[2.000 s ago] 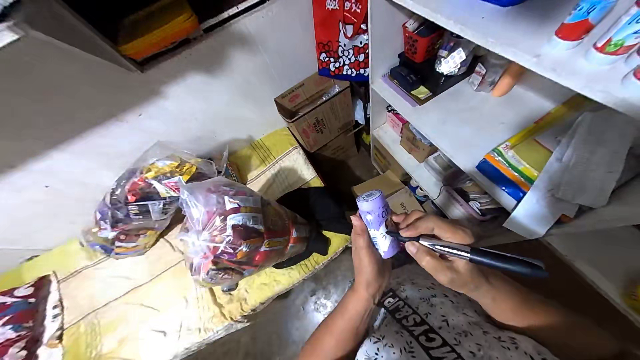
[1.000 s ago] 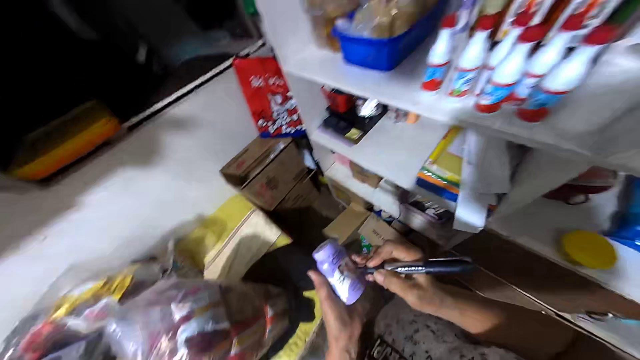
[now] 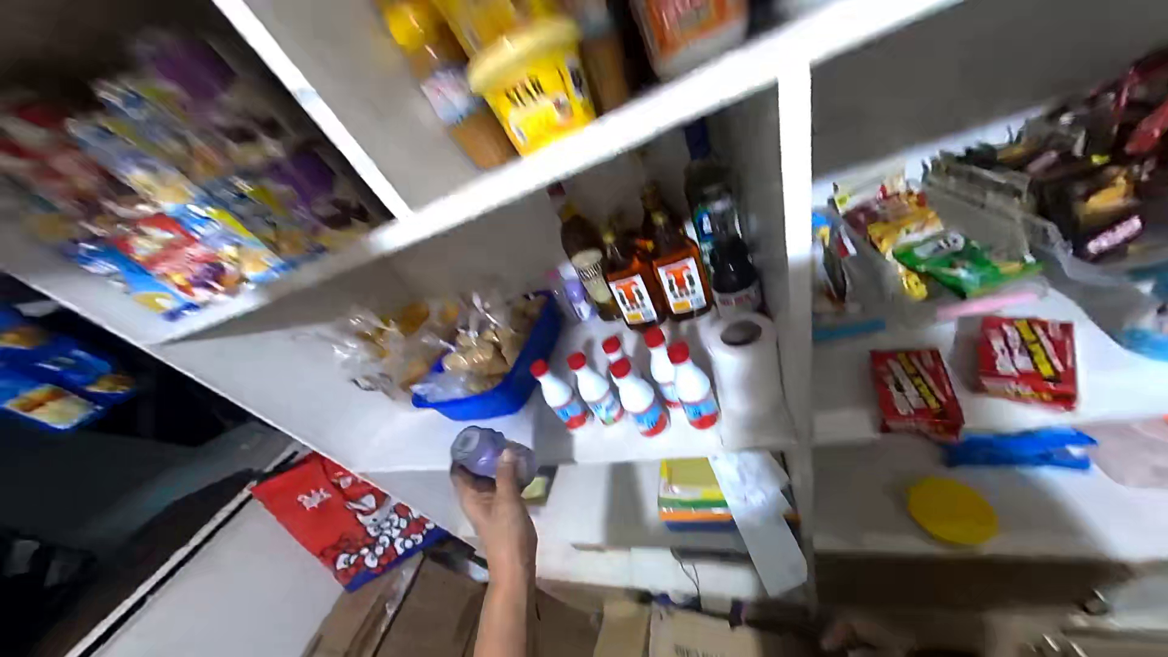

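Note:
My left hand (image 3: 500, 511) is closed around a small purple bottle (image 3: 493, 453), held up in front of the shelf edge near a blue plastic basket (image 3: 502, 399) of bagged food. Right of it stand several white bottles with red caps (image 3: 639, 399). Behind those are several amber glass bottles (image 3: 680, 274) and a similar purple container (image 3: 575, 294). My right hand (image 3: 853, 634) is a dark blur at the bottom edge, close to a dark pen (image 3: 757, 616); its grip cannot be made out.
A roll of white paper (image 3: 750, 374) stands on the same shelf. Above is a shelf board (image 3: 584, 151) bearing a yellow tub (image 3: 534, 87). Red boxes (image 3: 1028, 360) and a yellow round lid (image 3: 952, 511) lie to the right. A red bag (image 3: 342, 520) hangs low left, above cardboard boxes (image 3: 438, 607).
The view has swung up to the shelves. The left hand has raised the purple bottle toward the shelf, apart from the right hand and pen, which were at the bottle before.

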